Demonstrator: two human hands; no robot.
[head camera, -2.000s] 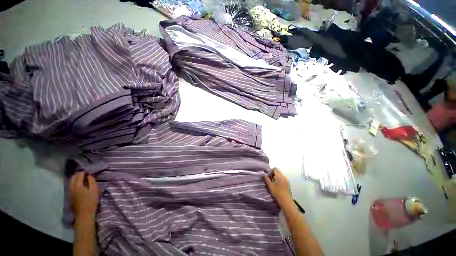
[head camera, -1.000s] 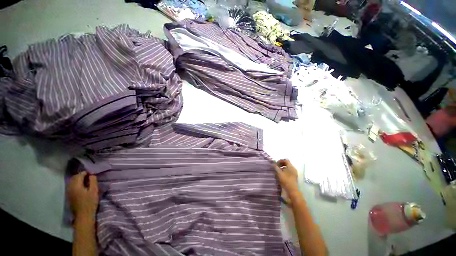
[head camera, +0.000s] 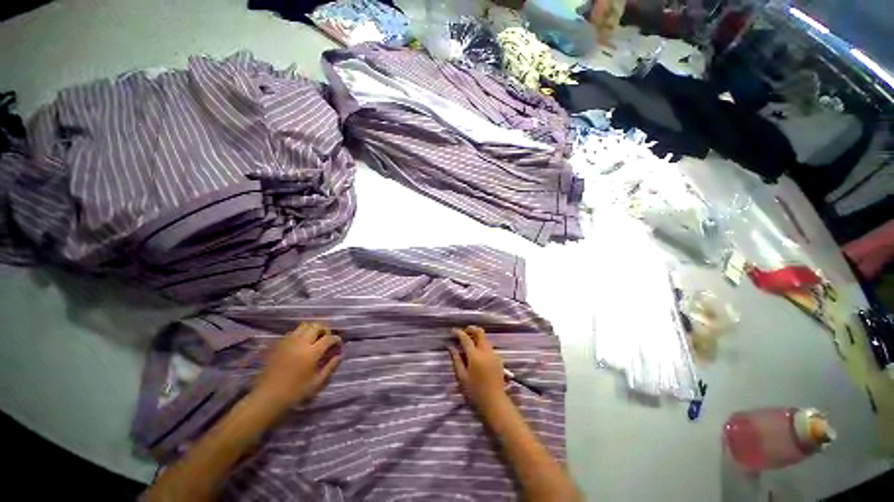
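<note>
A mauve shirt (head camera: 392, 412) with thin white stripes lies spread on the table in front of me, its collar (head camera: 172, 392) at the left and a sleeve with cuff (head camera: 505, 272) beyond the body. My left hand (head camera: 301, 361) rests on the front strip, fingers bent, left of the middle. My right hand (head camera: 476, 365) is on the same strip, right of the middle. Whether the fingertips pinch cloth is unclear. A small dark slim tool (head camera: 524, 382) shows beside my right hand; its hold is unclear.
A tall heap of striped shirts (head camera: 186, 167) stands at the left. A flatter shirt stack (head camera: 461, 147) lies beyond. At the right are a whitish strip bundle (head camera: 642, 314), a pink bottle (head camera: 769, 437), a bright red item (head camera: 786, 278) and black garments (head camera: 676, 113) farther back.
My left hand has moved right from the collar onto the front strip. My right hand has moved left from the hem. The collar now lies open, and the dark tool shows on the shirt.
</note>
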